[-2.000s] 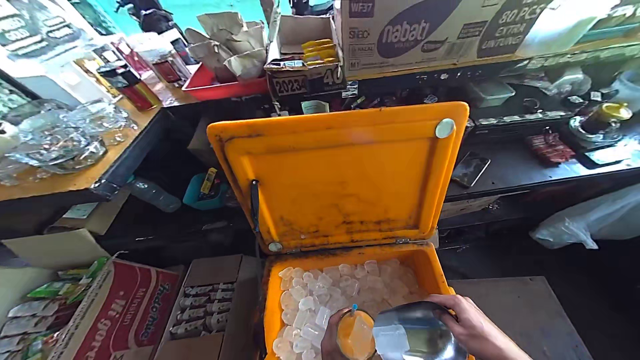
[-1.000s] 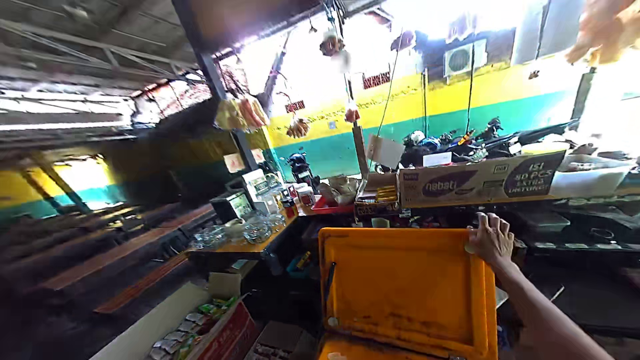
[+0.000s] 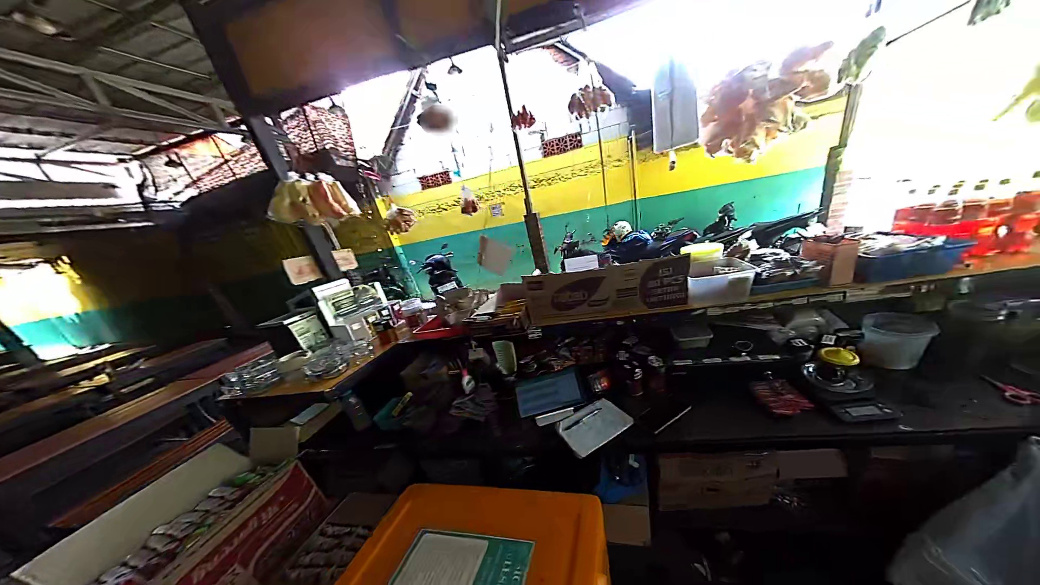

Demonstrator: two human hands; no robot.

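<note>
Neither of my hands shows at this moment. An orange cooler box point(image 3: 561, 520) stands at the bottom centre with its lid down, and a label point(image 3: 459, 559) bearing writing is stuck on top. The ice and the cup seen earlier are out of sight. Beyond the box, on the dark counter, lie a notebook with a pen point(image 3: 595, 427) and a tablet-like flat panel point(image 3: 550, 392). Farther right are a digital scale point(image 3: 865, 410), red packets point(image 3: 780, 396) and red-handled scissors point(image 3: 1011, 392).
Left of the cooler are an open carton of sachets point(image 3: 276, 520) and a smaller carton point(image 3: 329, 548). Glassware point(image 3: 327, 360) stands on the wooden counter. A long cardboard box point(image 3: 605, 290) lies on the shelf beside a white tub point(image 3: 719, 280). A plastic bag point(image 3: 975, 528) hangs at lower right.
The cooler's lid, open two seconds ago and held at its edge by a hand one second ago, is now down. Both hands and the cup have left the view. The view has swung up and right.
</note>
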